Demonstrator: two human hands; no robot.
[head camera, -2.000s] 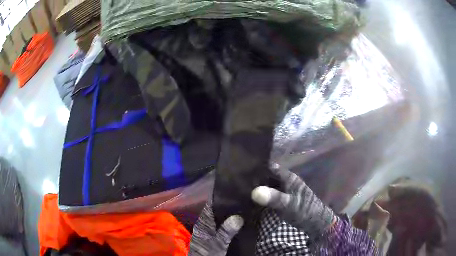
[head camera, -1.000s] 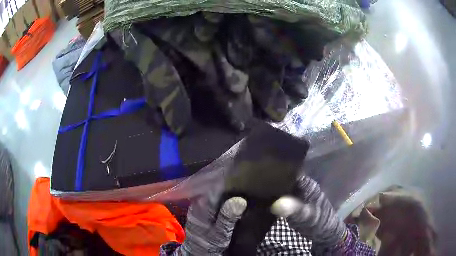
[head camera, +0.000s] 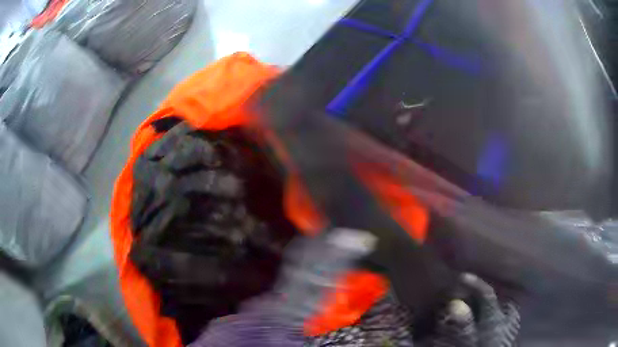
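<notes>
A dark camouflage strap (head camera: 339, 176), blurred, slants across the middle of the view, over the edge of the orange sack (head camera: 129, 223). My left hand (head camera: 322, 268), in a grey knit glove and blurred, has its thumb at the strap's left edge; its other fingers are hard to make out. My right hand (head camera: 474, 315), gloved, is closed around the strap's lower end at the bottom of the view. The orange sack is open, with a heap of dark camouflage pieces (head camera: 190, 203) inside.
The black stack (head camera: 440, 74) with blue tie strips (head camera: 373, 74) stands at upper right, its film-wrapped edge beside the sack. Grey filled sacks (head camera: 68, 95) lie at left on the pale floor (head camera: 261, 27). A dull olive sack (head camera: 64, 315) shows at lower left.
The view has swung left, bringing the orange sack's open mouth to the centre-left. The strap, earlier held before me at the stack, now slants beside the sack. The green sack is out of view.
</notes>
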